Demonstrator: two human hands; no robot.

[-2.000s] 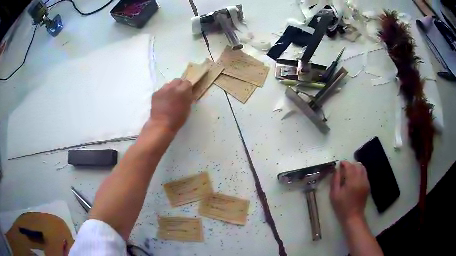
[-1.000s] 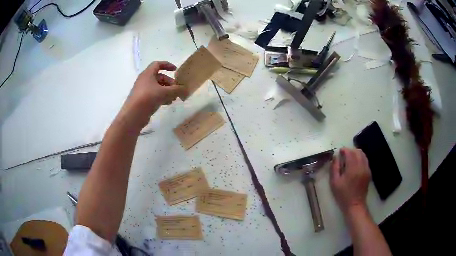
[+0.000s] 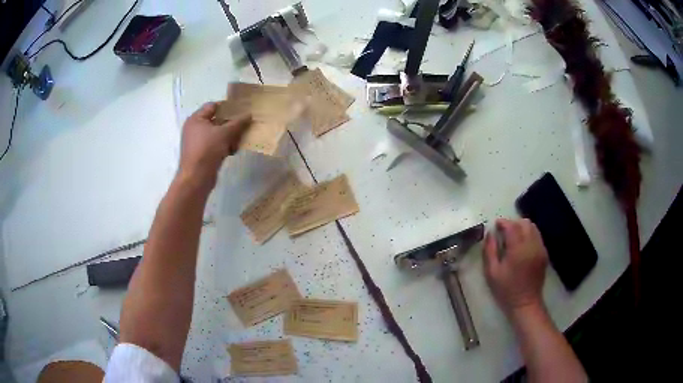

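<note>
My left hand (image 3: pixel 210 140) holds one or more tan paper tickets (image 3: pixel 258 112) at their left edge, above the table and close to other tickets (image 3: pixel 322 101) lying at the top middle. Two overlapping tickets (image 3: pixel 323 204) lie below the hand. Several more tickets (image 3: pixel 322 319) lie at the lower middle. My right hand (image 3: pixel 518 263) rests with curled fingers at the right end of a silver T-shaped metal clamp (image 3: pixel 454 288). Whether its fingers grip anything is hidden.
A black phone (image 3: pixel 558 230) lies right of my right hand. More metal clamps (image 3: pixel 428 149) and a dark red duster (image 3: pixel 608 131) lie farther off. White cloth (image 3: pixel 90 179), a dark weight (image 3: pixel 114 271) and a small dark box (image 3: pixel 147 40) are on the left.
Two tickets have come to lie overlapping at the middle, where bare table showed two seconds ago. My left hand has moved left with tickets in it. My right hand stays by the clamp.
</note>
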